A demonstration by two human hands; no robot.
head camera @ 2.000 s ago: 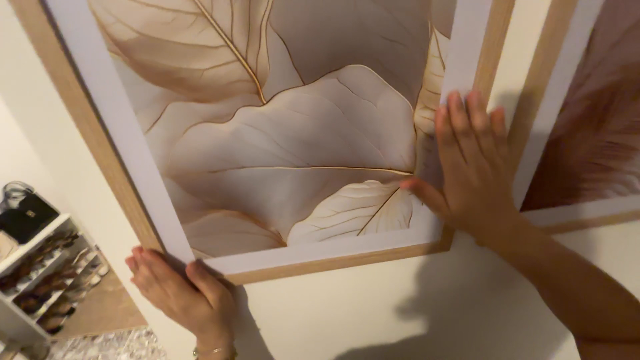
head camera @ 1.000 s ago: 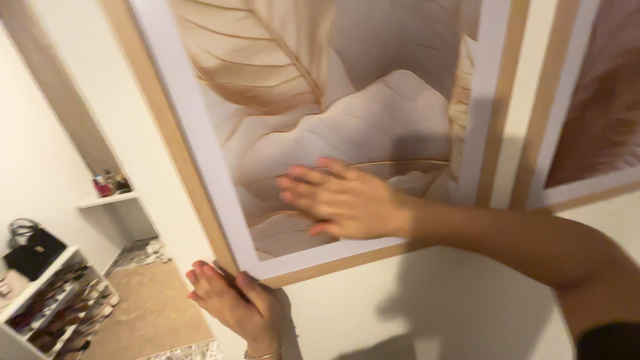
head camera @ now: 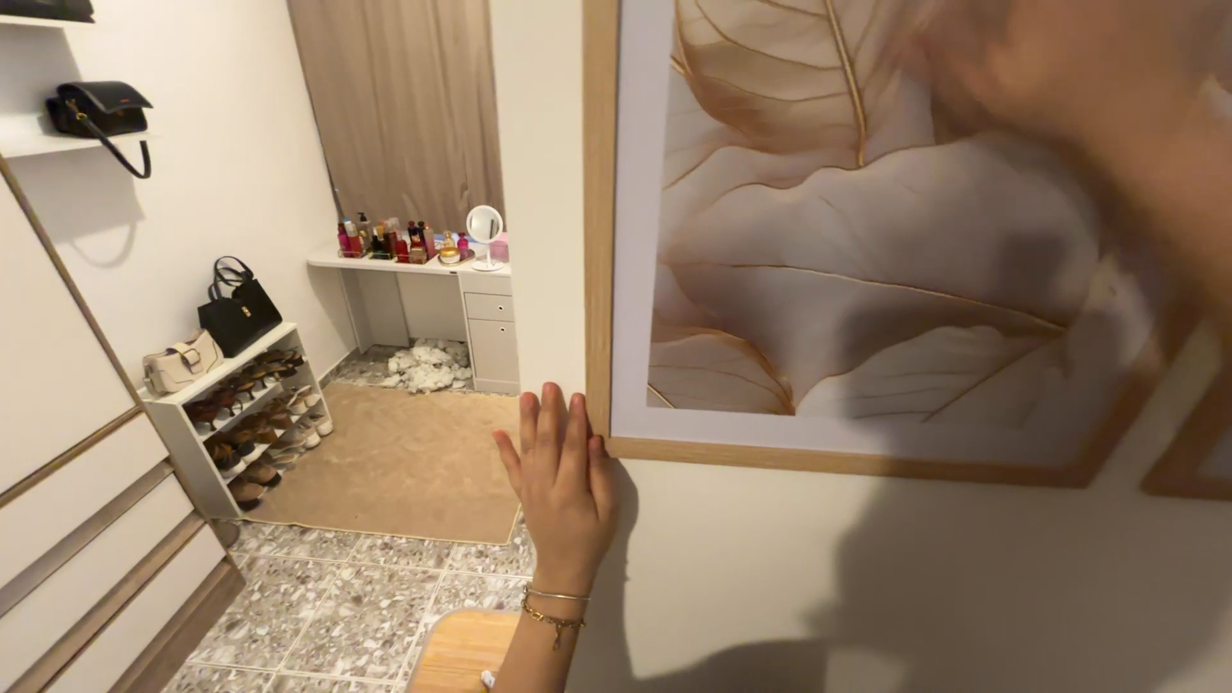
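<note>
A framed leaf print (head camera: 866, 221) with a light wood frame and white mat hangs on the cream wall. My left hand (head camera: 560, 472) lies flat at the wall's edge, fingers up, its inner side against the lower left corner of the frame; bracelets circle the wrist. My right hand (head camera: 1011, 67) is a blur in front of the upper right of the print; whether it touches the surface cannot be told, and its fingers are unclear. Part of a second wooden frame (head camera: 1193, 448) shows at the right edge.
Left of the wall a room opens: a white shoe rack (head camera: 178, 433) with handbags, a vanity table (head camera: 385, 262) with bottles and a round mirror (head camera: 484, 226), a beige rug (head camera: 404, 462), and a white wardrobe (head camera: 77, 481). A wooden surface (head camera: 462, 650) stands below.
My right hand has moved from the lower part of the print to its upper right. My left hand stays by the lower left corner. The view has swung left, showing more room.
</note>
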